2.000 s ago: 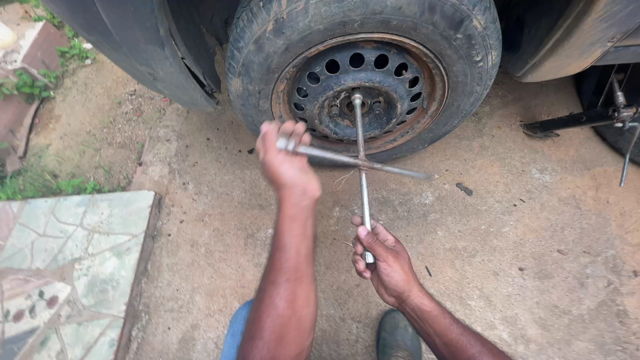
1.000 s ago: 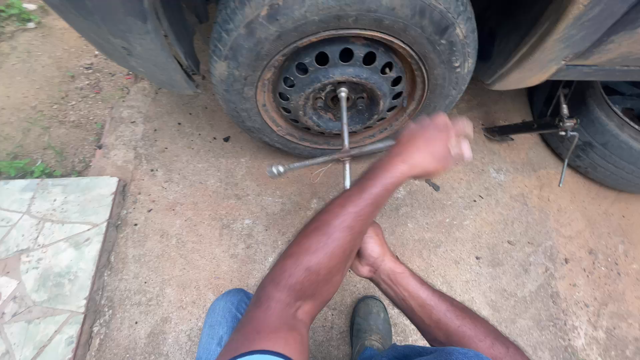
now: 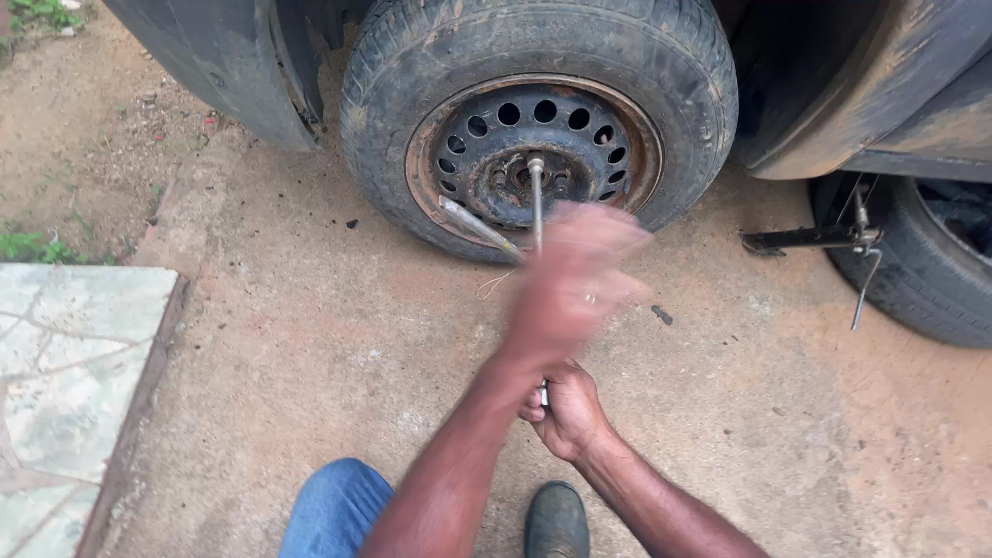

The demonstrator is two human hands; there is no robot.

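A four-way lug wrench (image 3: 537,203) reaches from the steel wheel (image 3: 496,155) toward me, its far socket at a lug position near the hub. My right hand (image 3: 570,411) is closed round the near end of that shaft. Blurred by motion, my left hand (image 3: 577,271) is over the middle of the wrench and hides the crossing and one arm of it. Its fingers look spread, though whether they touch the wrench is unclear. Another arm of the wrench slants to the upper left. The wheel's worn tire (image 3: 387,155) stands upright on the concrete.
Dark car bodywork (image 3: 225,62) flanks the wheel. To the right a jack (image 3: 821,236) with a hooked crank is beside another tire (image 3: 914,287) lying partly under the car. A raised stone-paved slab (image 3: 85,372) borders the left side. My boot (image 3: 556,519) is below my hands.
My left hand has swept from the wrench's left arm across to the right, and is now over its middle. The cross arms have turned. My right hand stays at the near shaft end.
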